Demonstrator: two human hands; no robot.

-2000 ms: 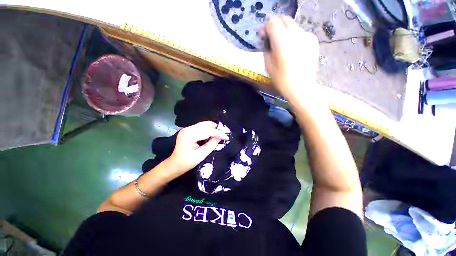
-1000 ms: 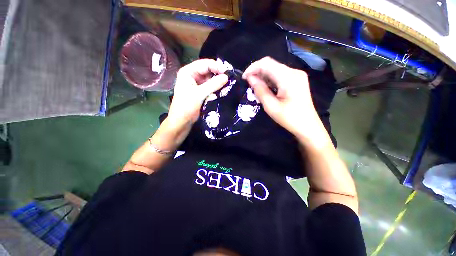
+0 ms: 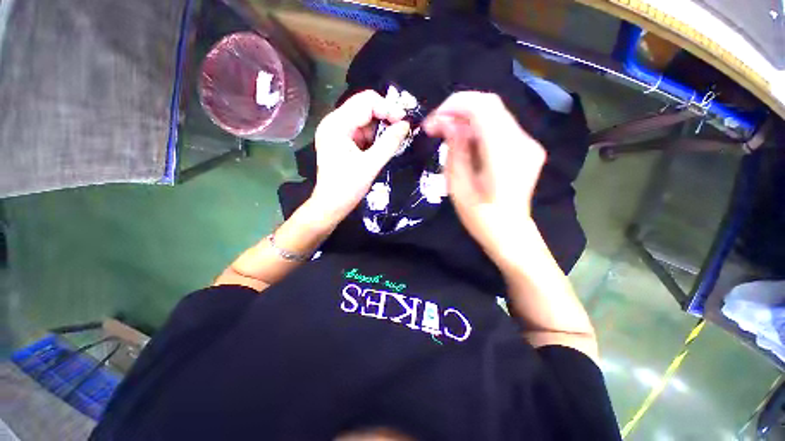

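Note:
The black garment (image 3: 534, 172) lies bundled on my lap. Its lining with white flower-like shapes (image 3: 379, 196) shows as a curved patch below and between my hands. My left hand (image 3: 357, 151) pinches the garment's printed edge between thumb and fingertips, at the upper left of the patch. My right hand (image 3: 486, 159) is just to the right, slightly blurred, its thumb and fingertips drawn together close to the left fingertips. Whether it holds something small, such as a needle or thread, cannot be made out.
A reddish mesh-like waste basket (image 3: 245, 90) stands at the upper left, beside a grey cloth-covered table (image 3: 86, 95). A blue crate (image 3: 69, 375) is at the lower left. The workbench edge (image 3: 689, 34) curves across the upper right, above a blue metal frame. A pale bag lies at the right.
My right hand came down from the workbench to the garment, then moved slightly away from the left fingertips. My left hand still pinches the printed edge. The view tilted down toward the lap.

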